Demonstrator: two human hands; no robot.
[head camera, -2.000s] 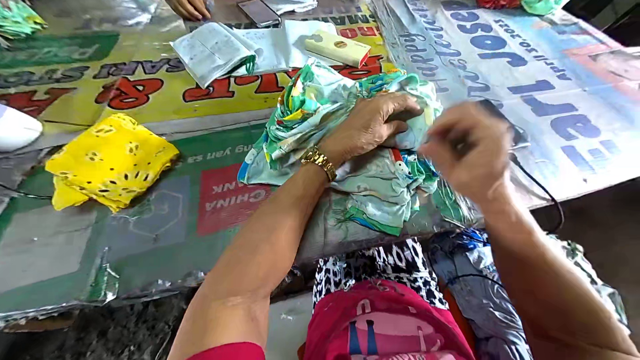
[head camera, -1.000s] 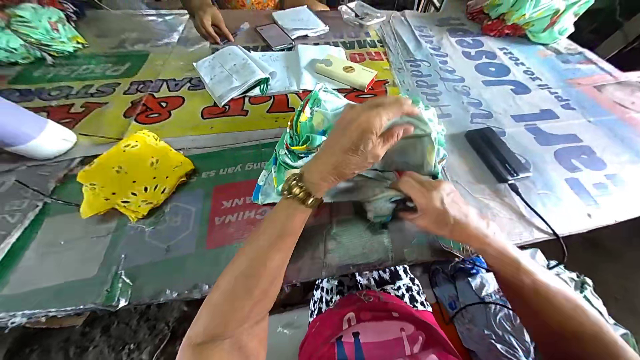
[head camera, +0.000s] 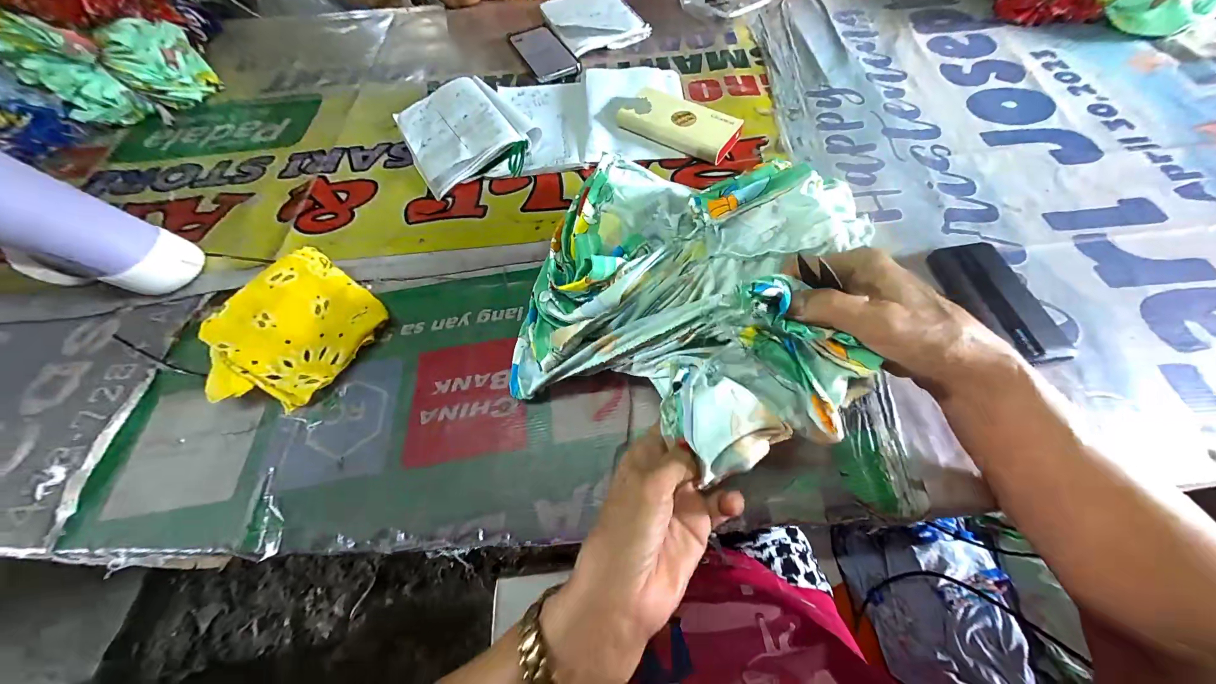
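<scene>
A bunched green and white printed cloth (head camera: 655, 285) lies on the table in front of me. My left hand (head camera: 655, 522), with a gold-coloured watch or bracelet at the wrist, pinches the near edge of the cloth between thumb and fingers. At the cloth's right side, my right hand (head camera: 883, 313) grips a fold, and a small dark pointed tool (head camera: 819, 274), its kind unclear, shows between the fingers. Parts of the right fingers are hidden. A folded yellow cloth with cut-out holes (head camera: 293, 328) lies to the left.
Beyond the cloth are folded papers (head camera: 465, 133), a cream power bank (head camera: 679, 123) and a phone (head camera: 543, 53). A black power bank (head camera: 999, 302) is at the right. A lilac and white object (head camera: 152, 256) reaches in from the left. More bunched cloths (head camera: 114, 66) lie at the back left.
My left hand has moved down to the cloth's near edge. My right hand has moved up to its right side. The cloth is spread wider than one second ago.
</scene>
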